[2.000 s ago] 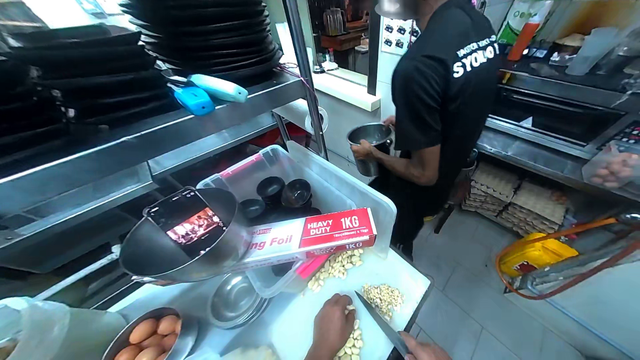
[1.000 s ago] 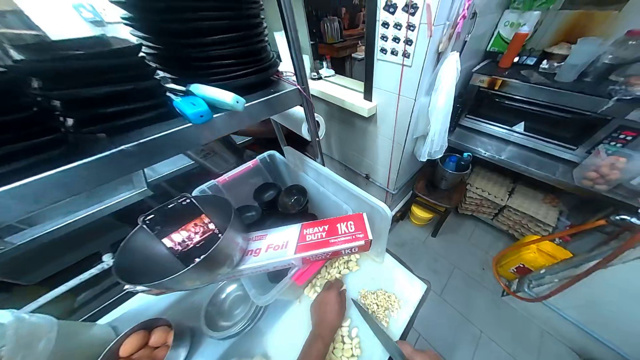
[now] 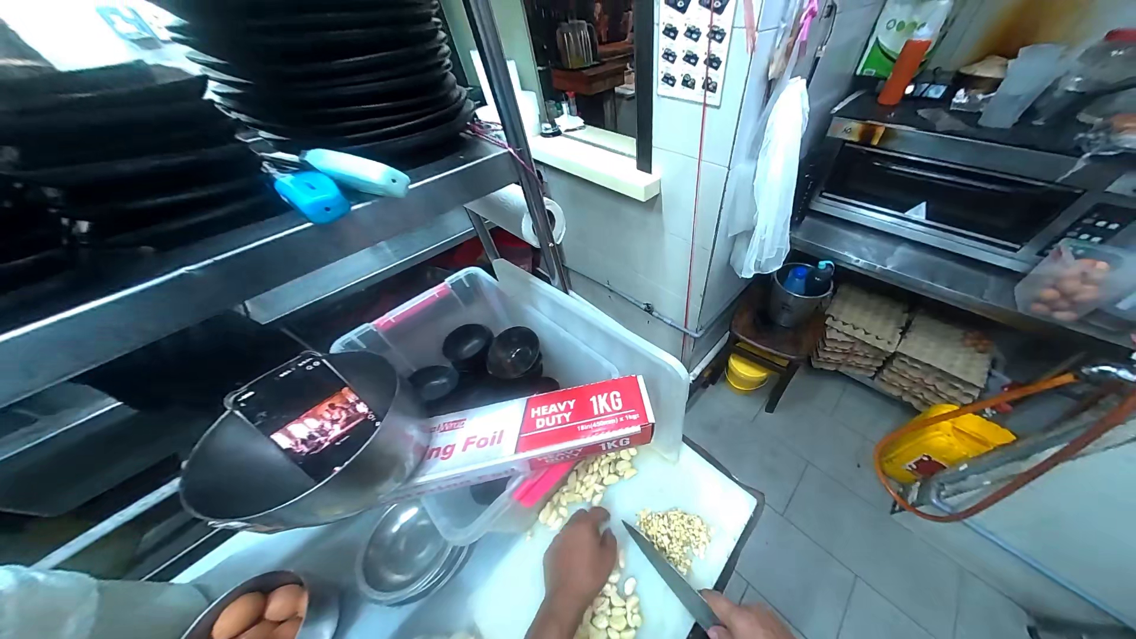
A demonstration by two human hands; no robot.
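Observation:
A white cutting board (image 3: 506,581) bears peeled garlic cloves (image 3: 612,612) in two groups, one near the foil box and one at the board's near edge. Between these groups my left hand (image 3: 579,559) rests low among the cloves, its fingertips bent; whether it pinches a clove is hidden. My right hand (image 3: 750,619) grips a kitchen knife (image 3: 670,572) by its handle at the lower edge of the view. The blade points up and left, just left of a pile of chopped garlic (image 3: 674,537).
A foil box (image 3: 541,426) lies across a clear plastic bin (image 3: 586,328) of black bowls. Left of it, a phone (image 3: 311,417) leans in a metal bowl (image 3: 257,497). Brown eggs (image 3: 262,612) fill another bowl. A steel shelf (image 3: 266,248) with stacked black plates overhangs the left side.
The person in black who stood beyond the bin, holding a metal pot, has left the view. My left hand has moved down the board from the upper cloves since one second ago.

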